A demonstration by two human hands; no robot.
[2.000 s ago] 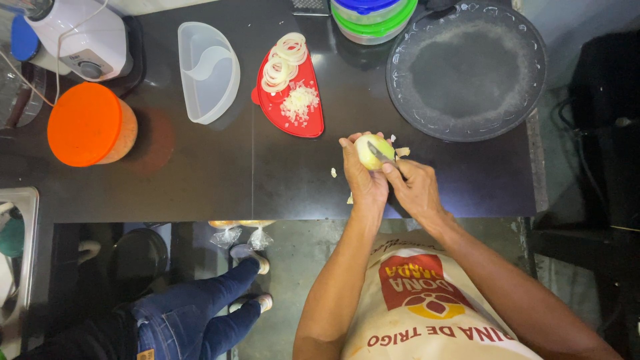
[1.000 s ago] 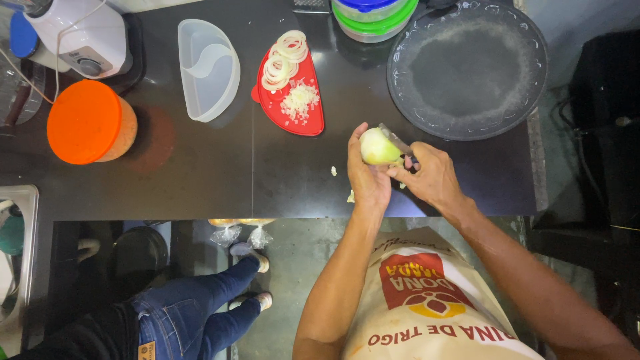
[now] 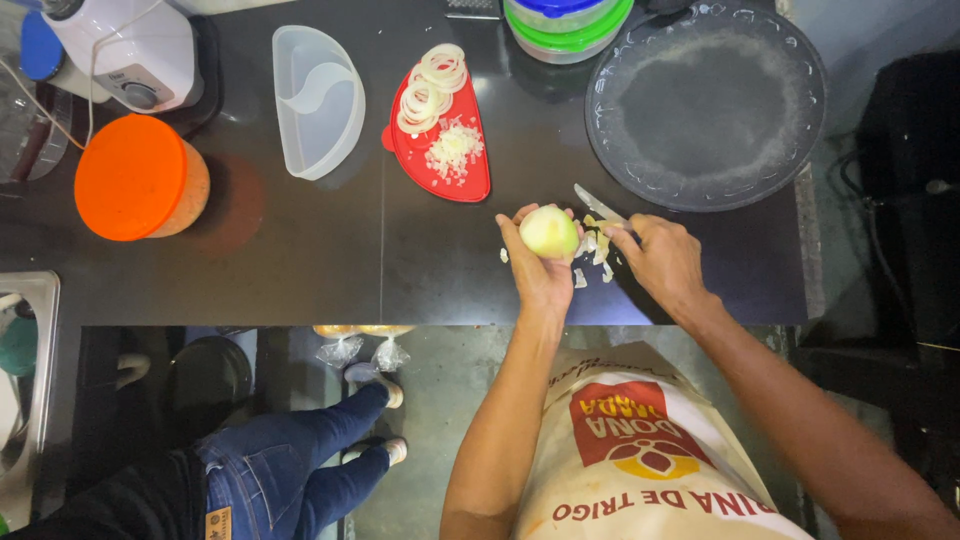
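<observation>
A peeled, pale green-white onion point(image 3: 550, 232) rests in my left hand point(image 3: 541, 274), whose fingers curl around its far side. My right hand point(image 3: 664, 259) grips a small knife point(image 3: 598, 204), its blade pointing up and left, with a bit of peel at the thumb. Onion peel scraps point(image 3: 598, 247) lie on the dark counter between my hands. Beyond my left hand is a red lid point(image 3: 466, 184) bearing onion rings point(image 3: 421, 101) and chopped onion point(image 3: 454, 148).
A clear divided container point(image 3: 311, 154) stands left of the lid, then an orange-lidded tub point(image 3: 131, 176) and a blender point(image 3: 124, 60). A large dark round tray point(image 3: 705, 112) and stacked lidded containers point(image 3: 570, 37) are at the back right. Another person in jeans point(image 3: 285, 457) stands at the lower left.
My right hand with the knife has moved away from the onion to the right, over the peel scraps. More peel shows on the counter. The onion stays in my left hand.
</observation>
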